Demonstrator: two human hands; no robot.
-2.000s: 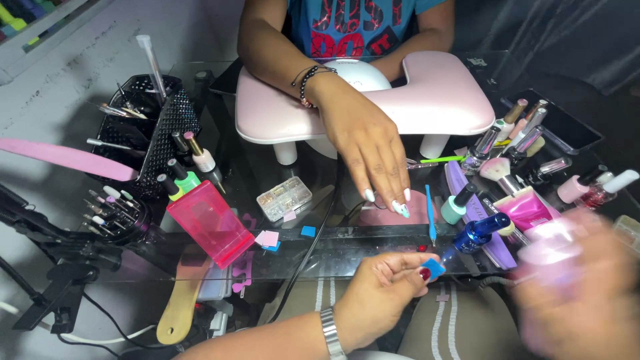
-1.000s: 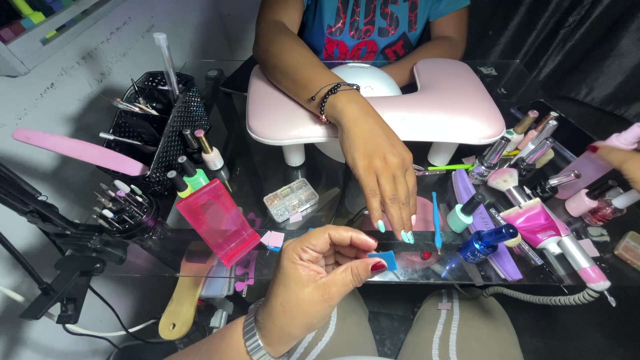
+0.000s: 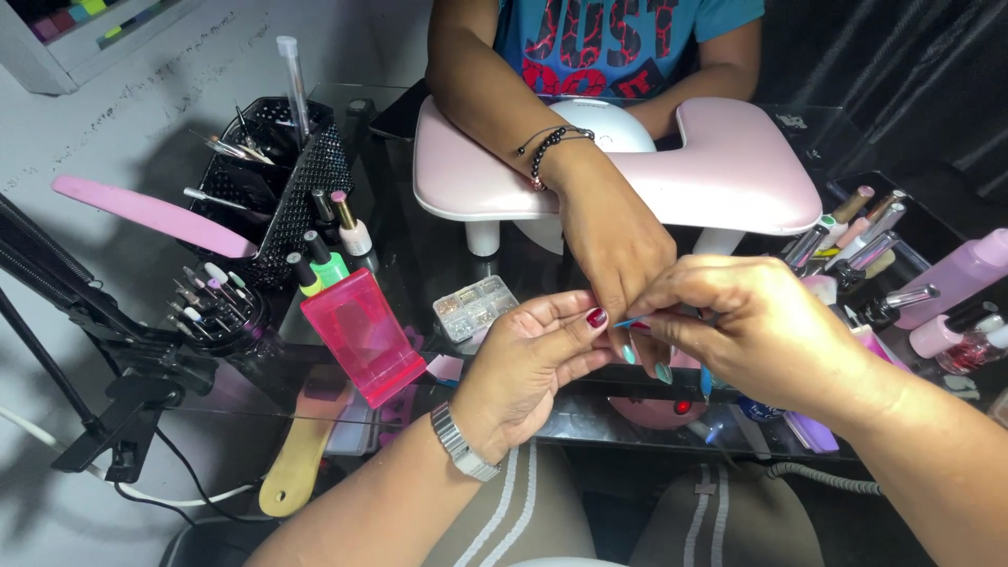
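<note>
My right hand (image 3: 732,315) pinches a thin blue piece (image 3: 629,321), seen nearly edge-on, over the other person's fingers. Close to its left end are the thumb and fingertips of my left hand (image 3: 528,354), a metal watch on its wrist; whether they grip the piece or a finger is hidden. Beneath both, the other person's hand (image 3: 610,213) lies palm down, with a beaded bracelet and teal nails. A pink armrest (image 3: 488,173) supports that forearm. A case of small nail decorations (image 3: 475,307) sits left of the fingers.
A pink plastic holder (image 3: 362,335), polish bottles (image 3: 354,232), a black organizer (image 3: 315,189) and a drill-bit stand (image 3: 224,315) are at left. More bottles (image 3: 957,276) crowd the right side. A wooden-handled tool (image 3: 295,465) lies near the front left edge.
My right hand has come in from the right, where it was by a pink bottle, to the other person's fingers. The blue piece, earlier in my left fingers, is now in my right.
</note>
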